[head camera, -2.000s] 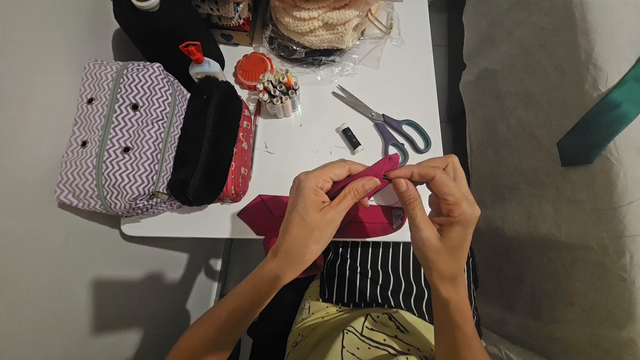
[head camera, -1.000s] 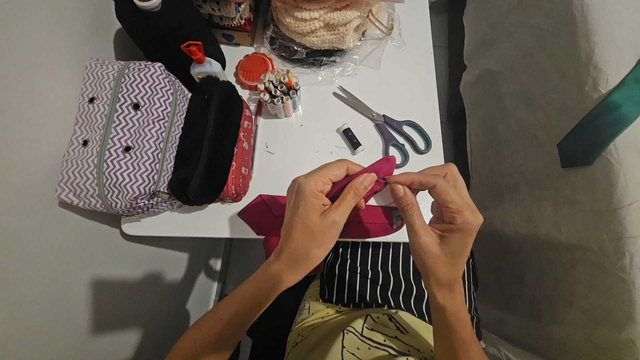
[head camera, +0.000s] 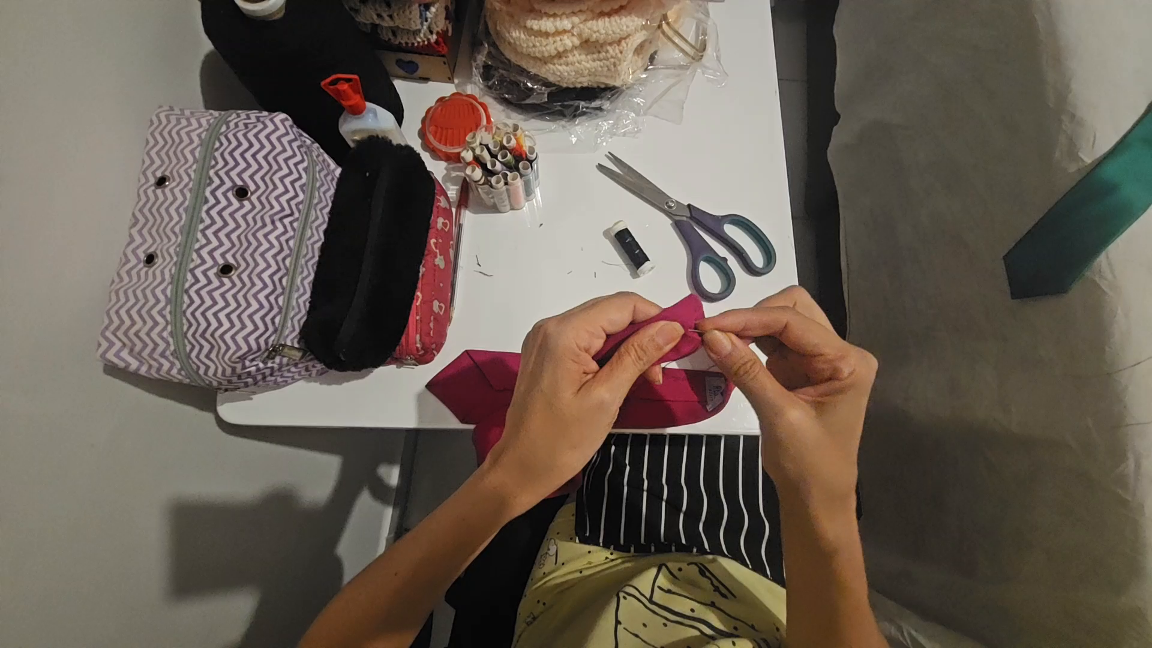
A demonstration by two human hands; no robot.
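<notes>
My left hand (head camera: 576, 387) pinches the folded tip of a magenta necktie (head camera: 679, 315) between thumb and fingers. Close beside it, the thumb and index finger of my right hand (head camera: 792, 378) hold a small thin needle (head camera: 697, 331) at the fabric's edge. More of the tie lies along the table's front edge under my hands, with a small label on its inner side, and part hangs down by my lap. Above my hands lie a dark thread spool (head camera: 630, 248) and scissors (head camera: 688, 225) with purple and teal handles, blades spread slightly.
On the white table (head camera: 558, 315) stand a clear container of thread spools (head camera: 504, 171), an orange round case (head camera: 454, 126), a glue bottle (head camera: 364, 112) and bagged cream knitwear (head camera: 576, 40). A zigzag-patterned bag (head camera: 216, 252) and black furry pouch (head camera: 371, 252) sit left. A green necktie (head camera: 1080, 216) lies right.
</notes>
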